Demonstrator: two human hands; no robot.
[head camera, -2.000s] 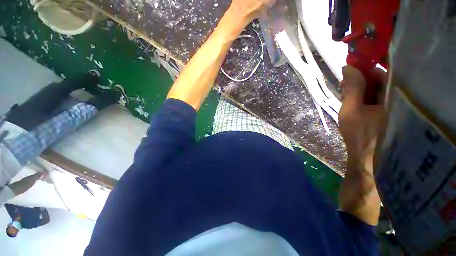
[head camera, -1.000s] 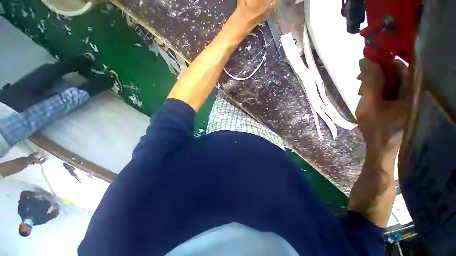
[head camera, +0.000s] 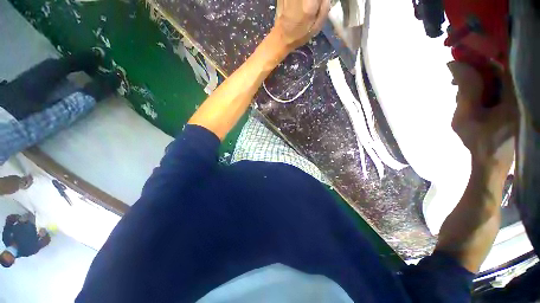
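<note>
My right hand (head camera: 482, 112) grips the red handle (head camera: 476, 29) of the cutting machine, whose large dark body fills the right rim. The white fabric lay (head camera: 408, 89) lies under and beside the machine. My left hand (head camera: 302, 21) is at the top, fingers curled, at the near edge of the lay by a flat silver metal part (head camera: 343, 26); whether it holds anything is hidden. White trimmings (head camera: 355, 118) lie on the table along the lay. A thin white loop (head camera: 290, 97) lies near my left wrist.
The dark speckled table (head camera: 320, 130) runs diagonally. Checked cloth (head camera: 266, 145) shows at its edge. Green floor (head camera: 142, 71) with scraps lies left. A person's checked-clothed leg (head camera: 50, 121) is at the left, and another person (head camera: 22, 237) is farther off by pale tables.
My right hand and the machine have moved right, showing more of the white lay. My left hand stays at the top, its fingers more curled. The round tub has left the picture.
</note>
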